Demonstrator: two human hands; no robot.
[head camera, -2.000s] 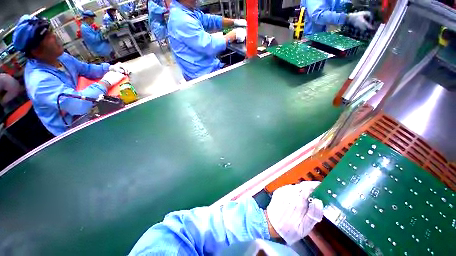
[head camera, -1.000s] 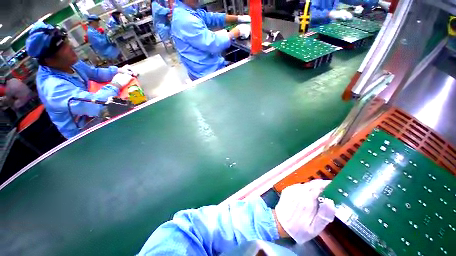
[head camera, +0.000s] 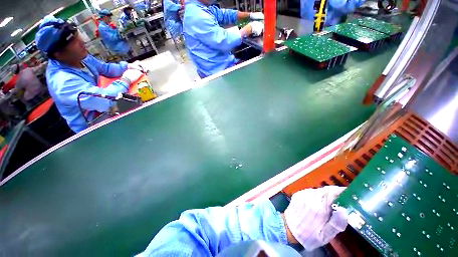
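A large green circuit board with white and silver spots lies at the lower right over an orange-brown slotted tray. Its right and lower parts are cut off by the picture's edge. My left hand, in a white glove, grips the board's left corner; the fingertips are partly hidden by the board. The light blue sleeve runs down to the bottom edge. My right hand is not in view.
A wide green conveyor belt crosses the view, with several boards at its far right end. A red post stands beyond it. A clear guard stands behind the tray. Several people in blue work across the belt.
The whole scene has shifted to the right in the picture. Boards on the far belt stand closer together, with another behind. My left hand keeps its hold on the near board.
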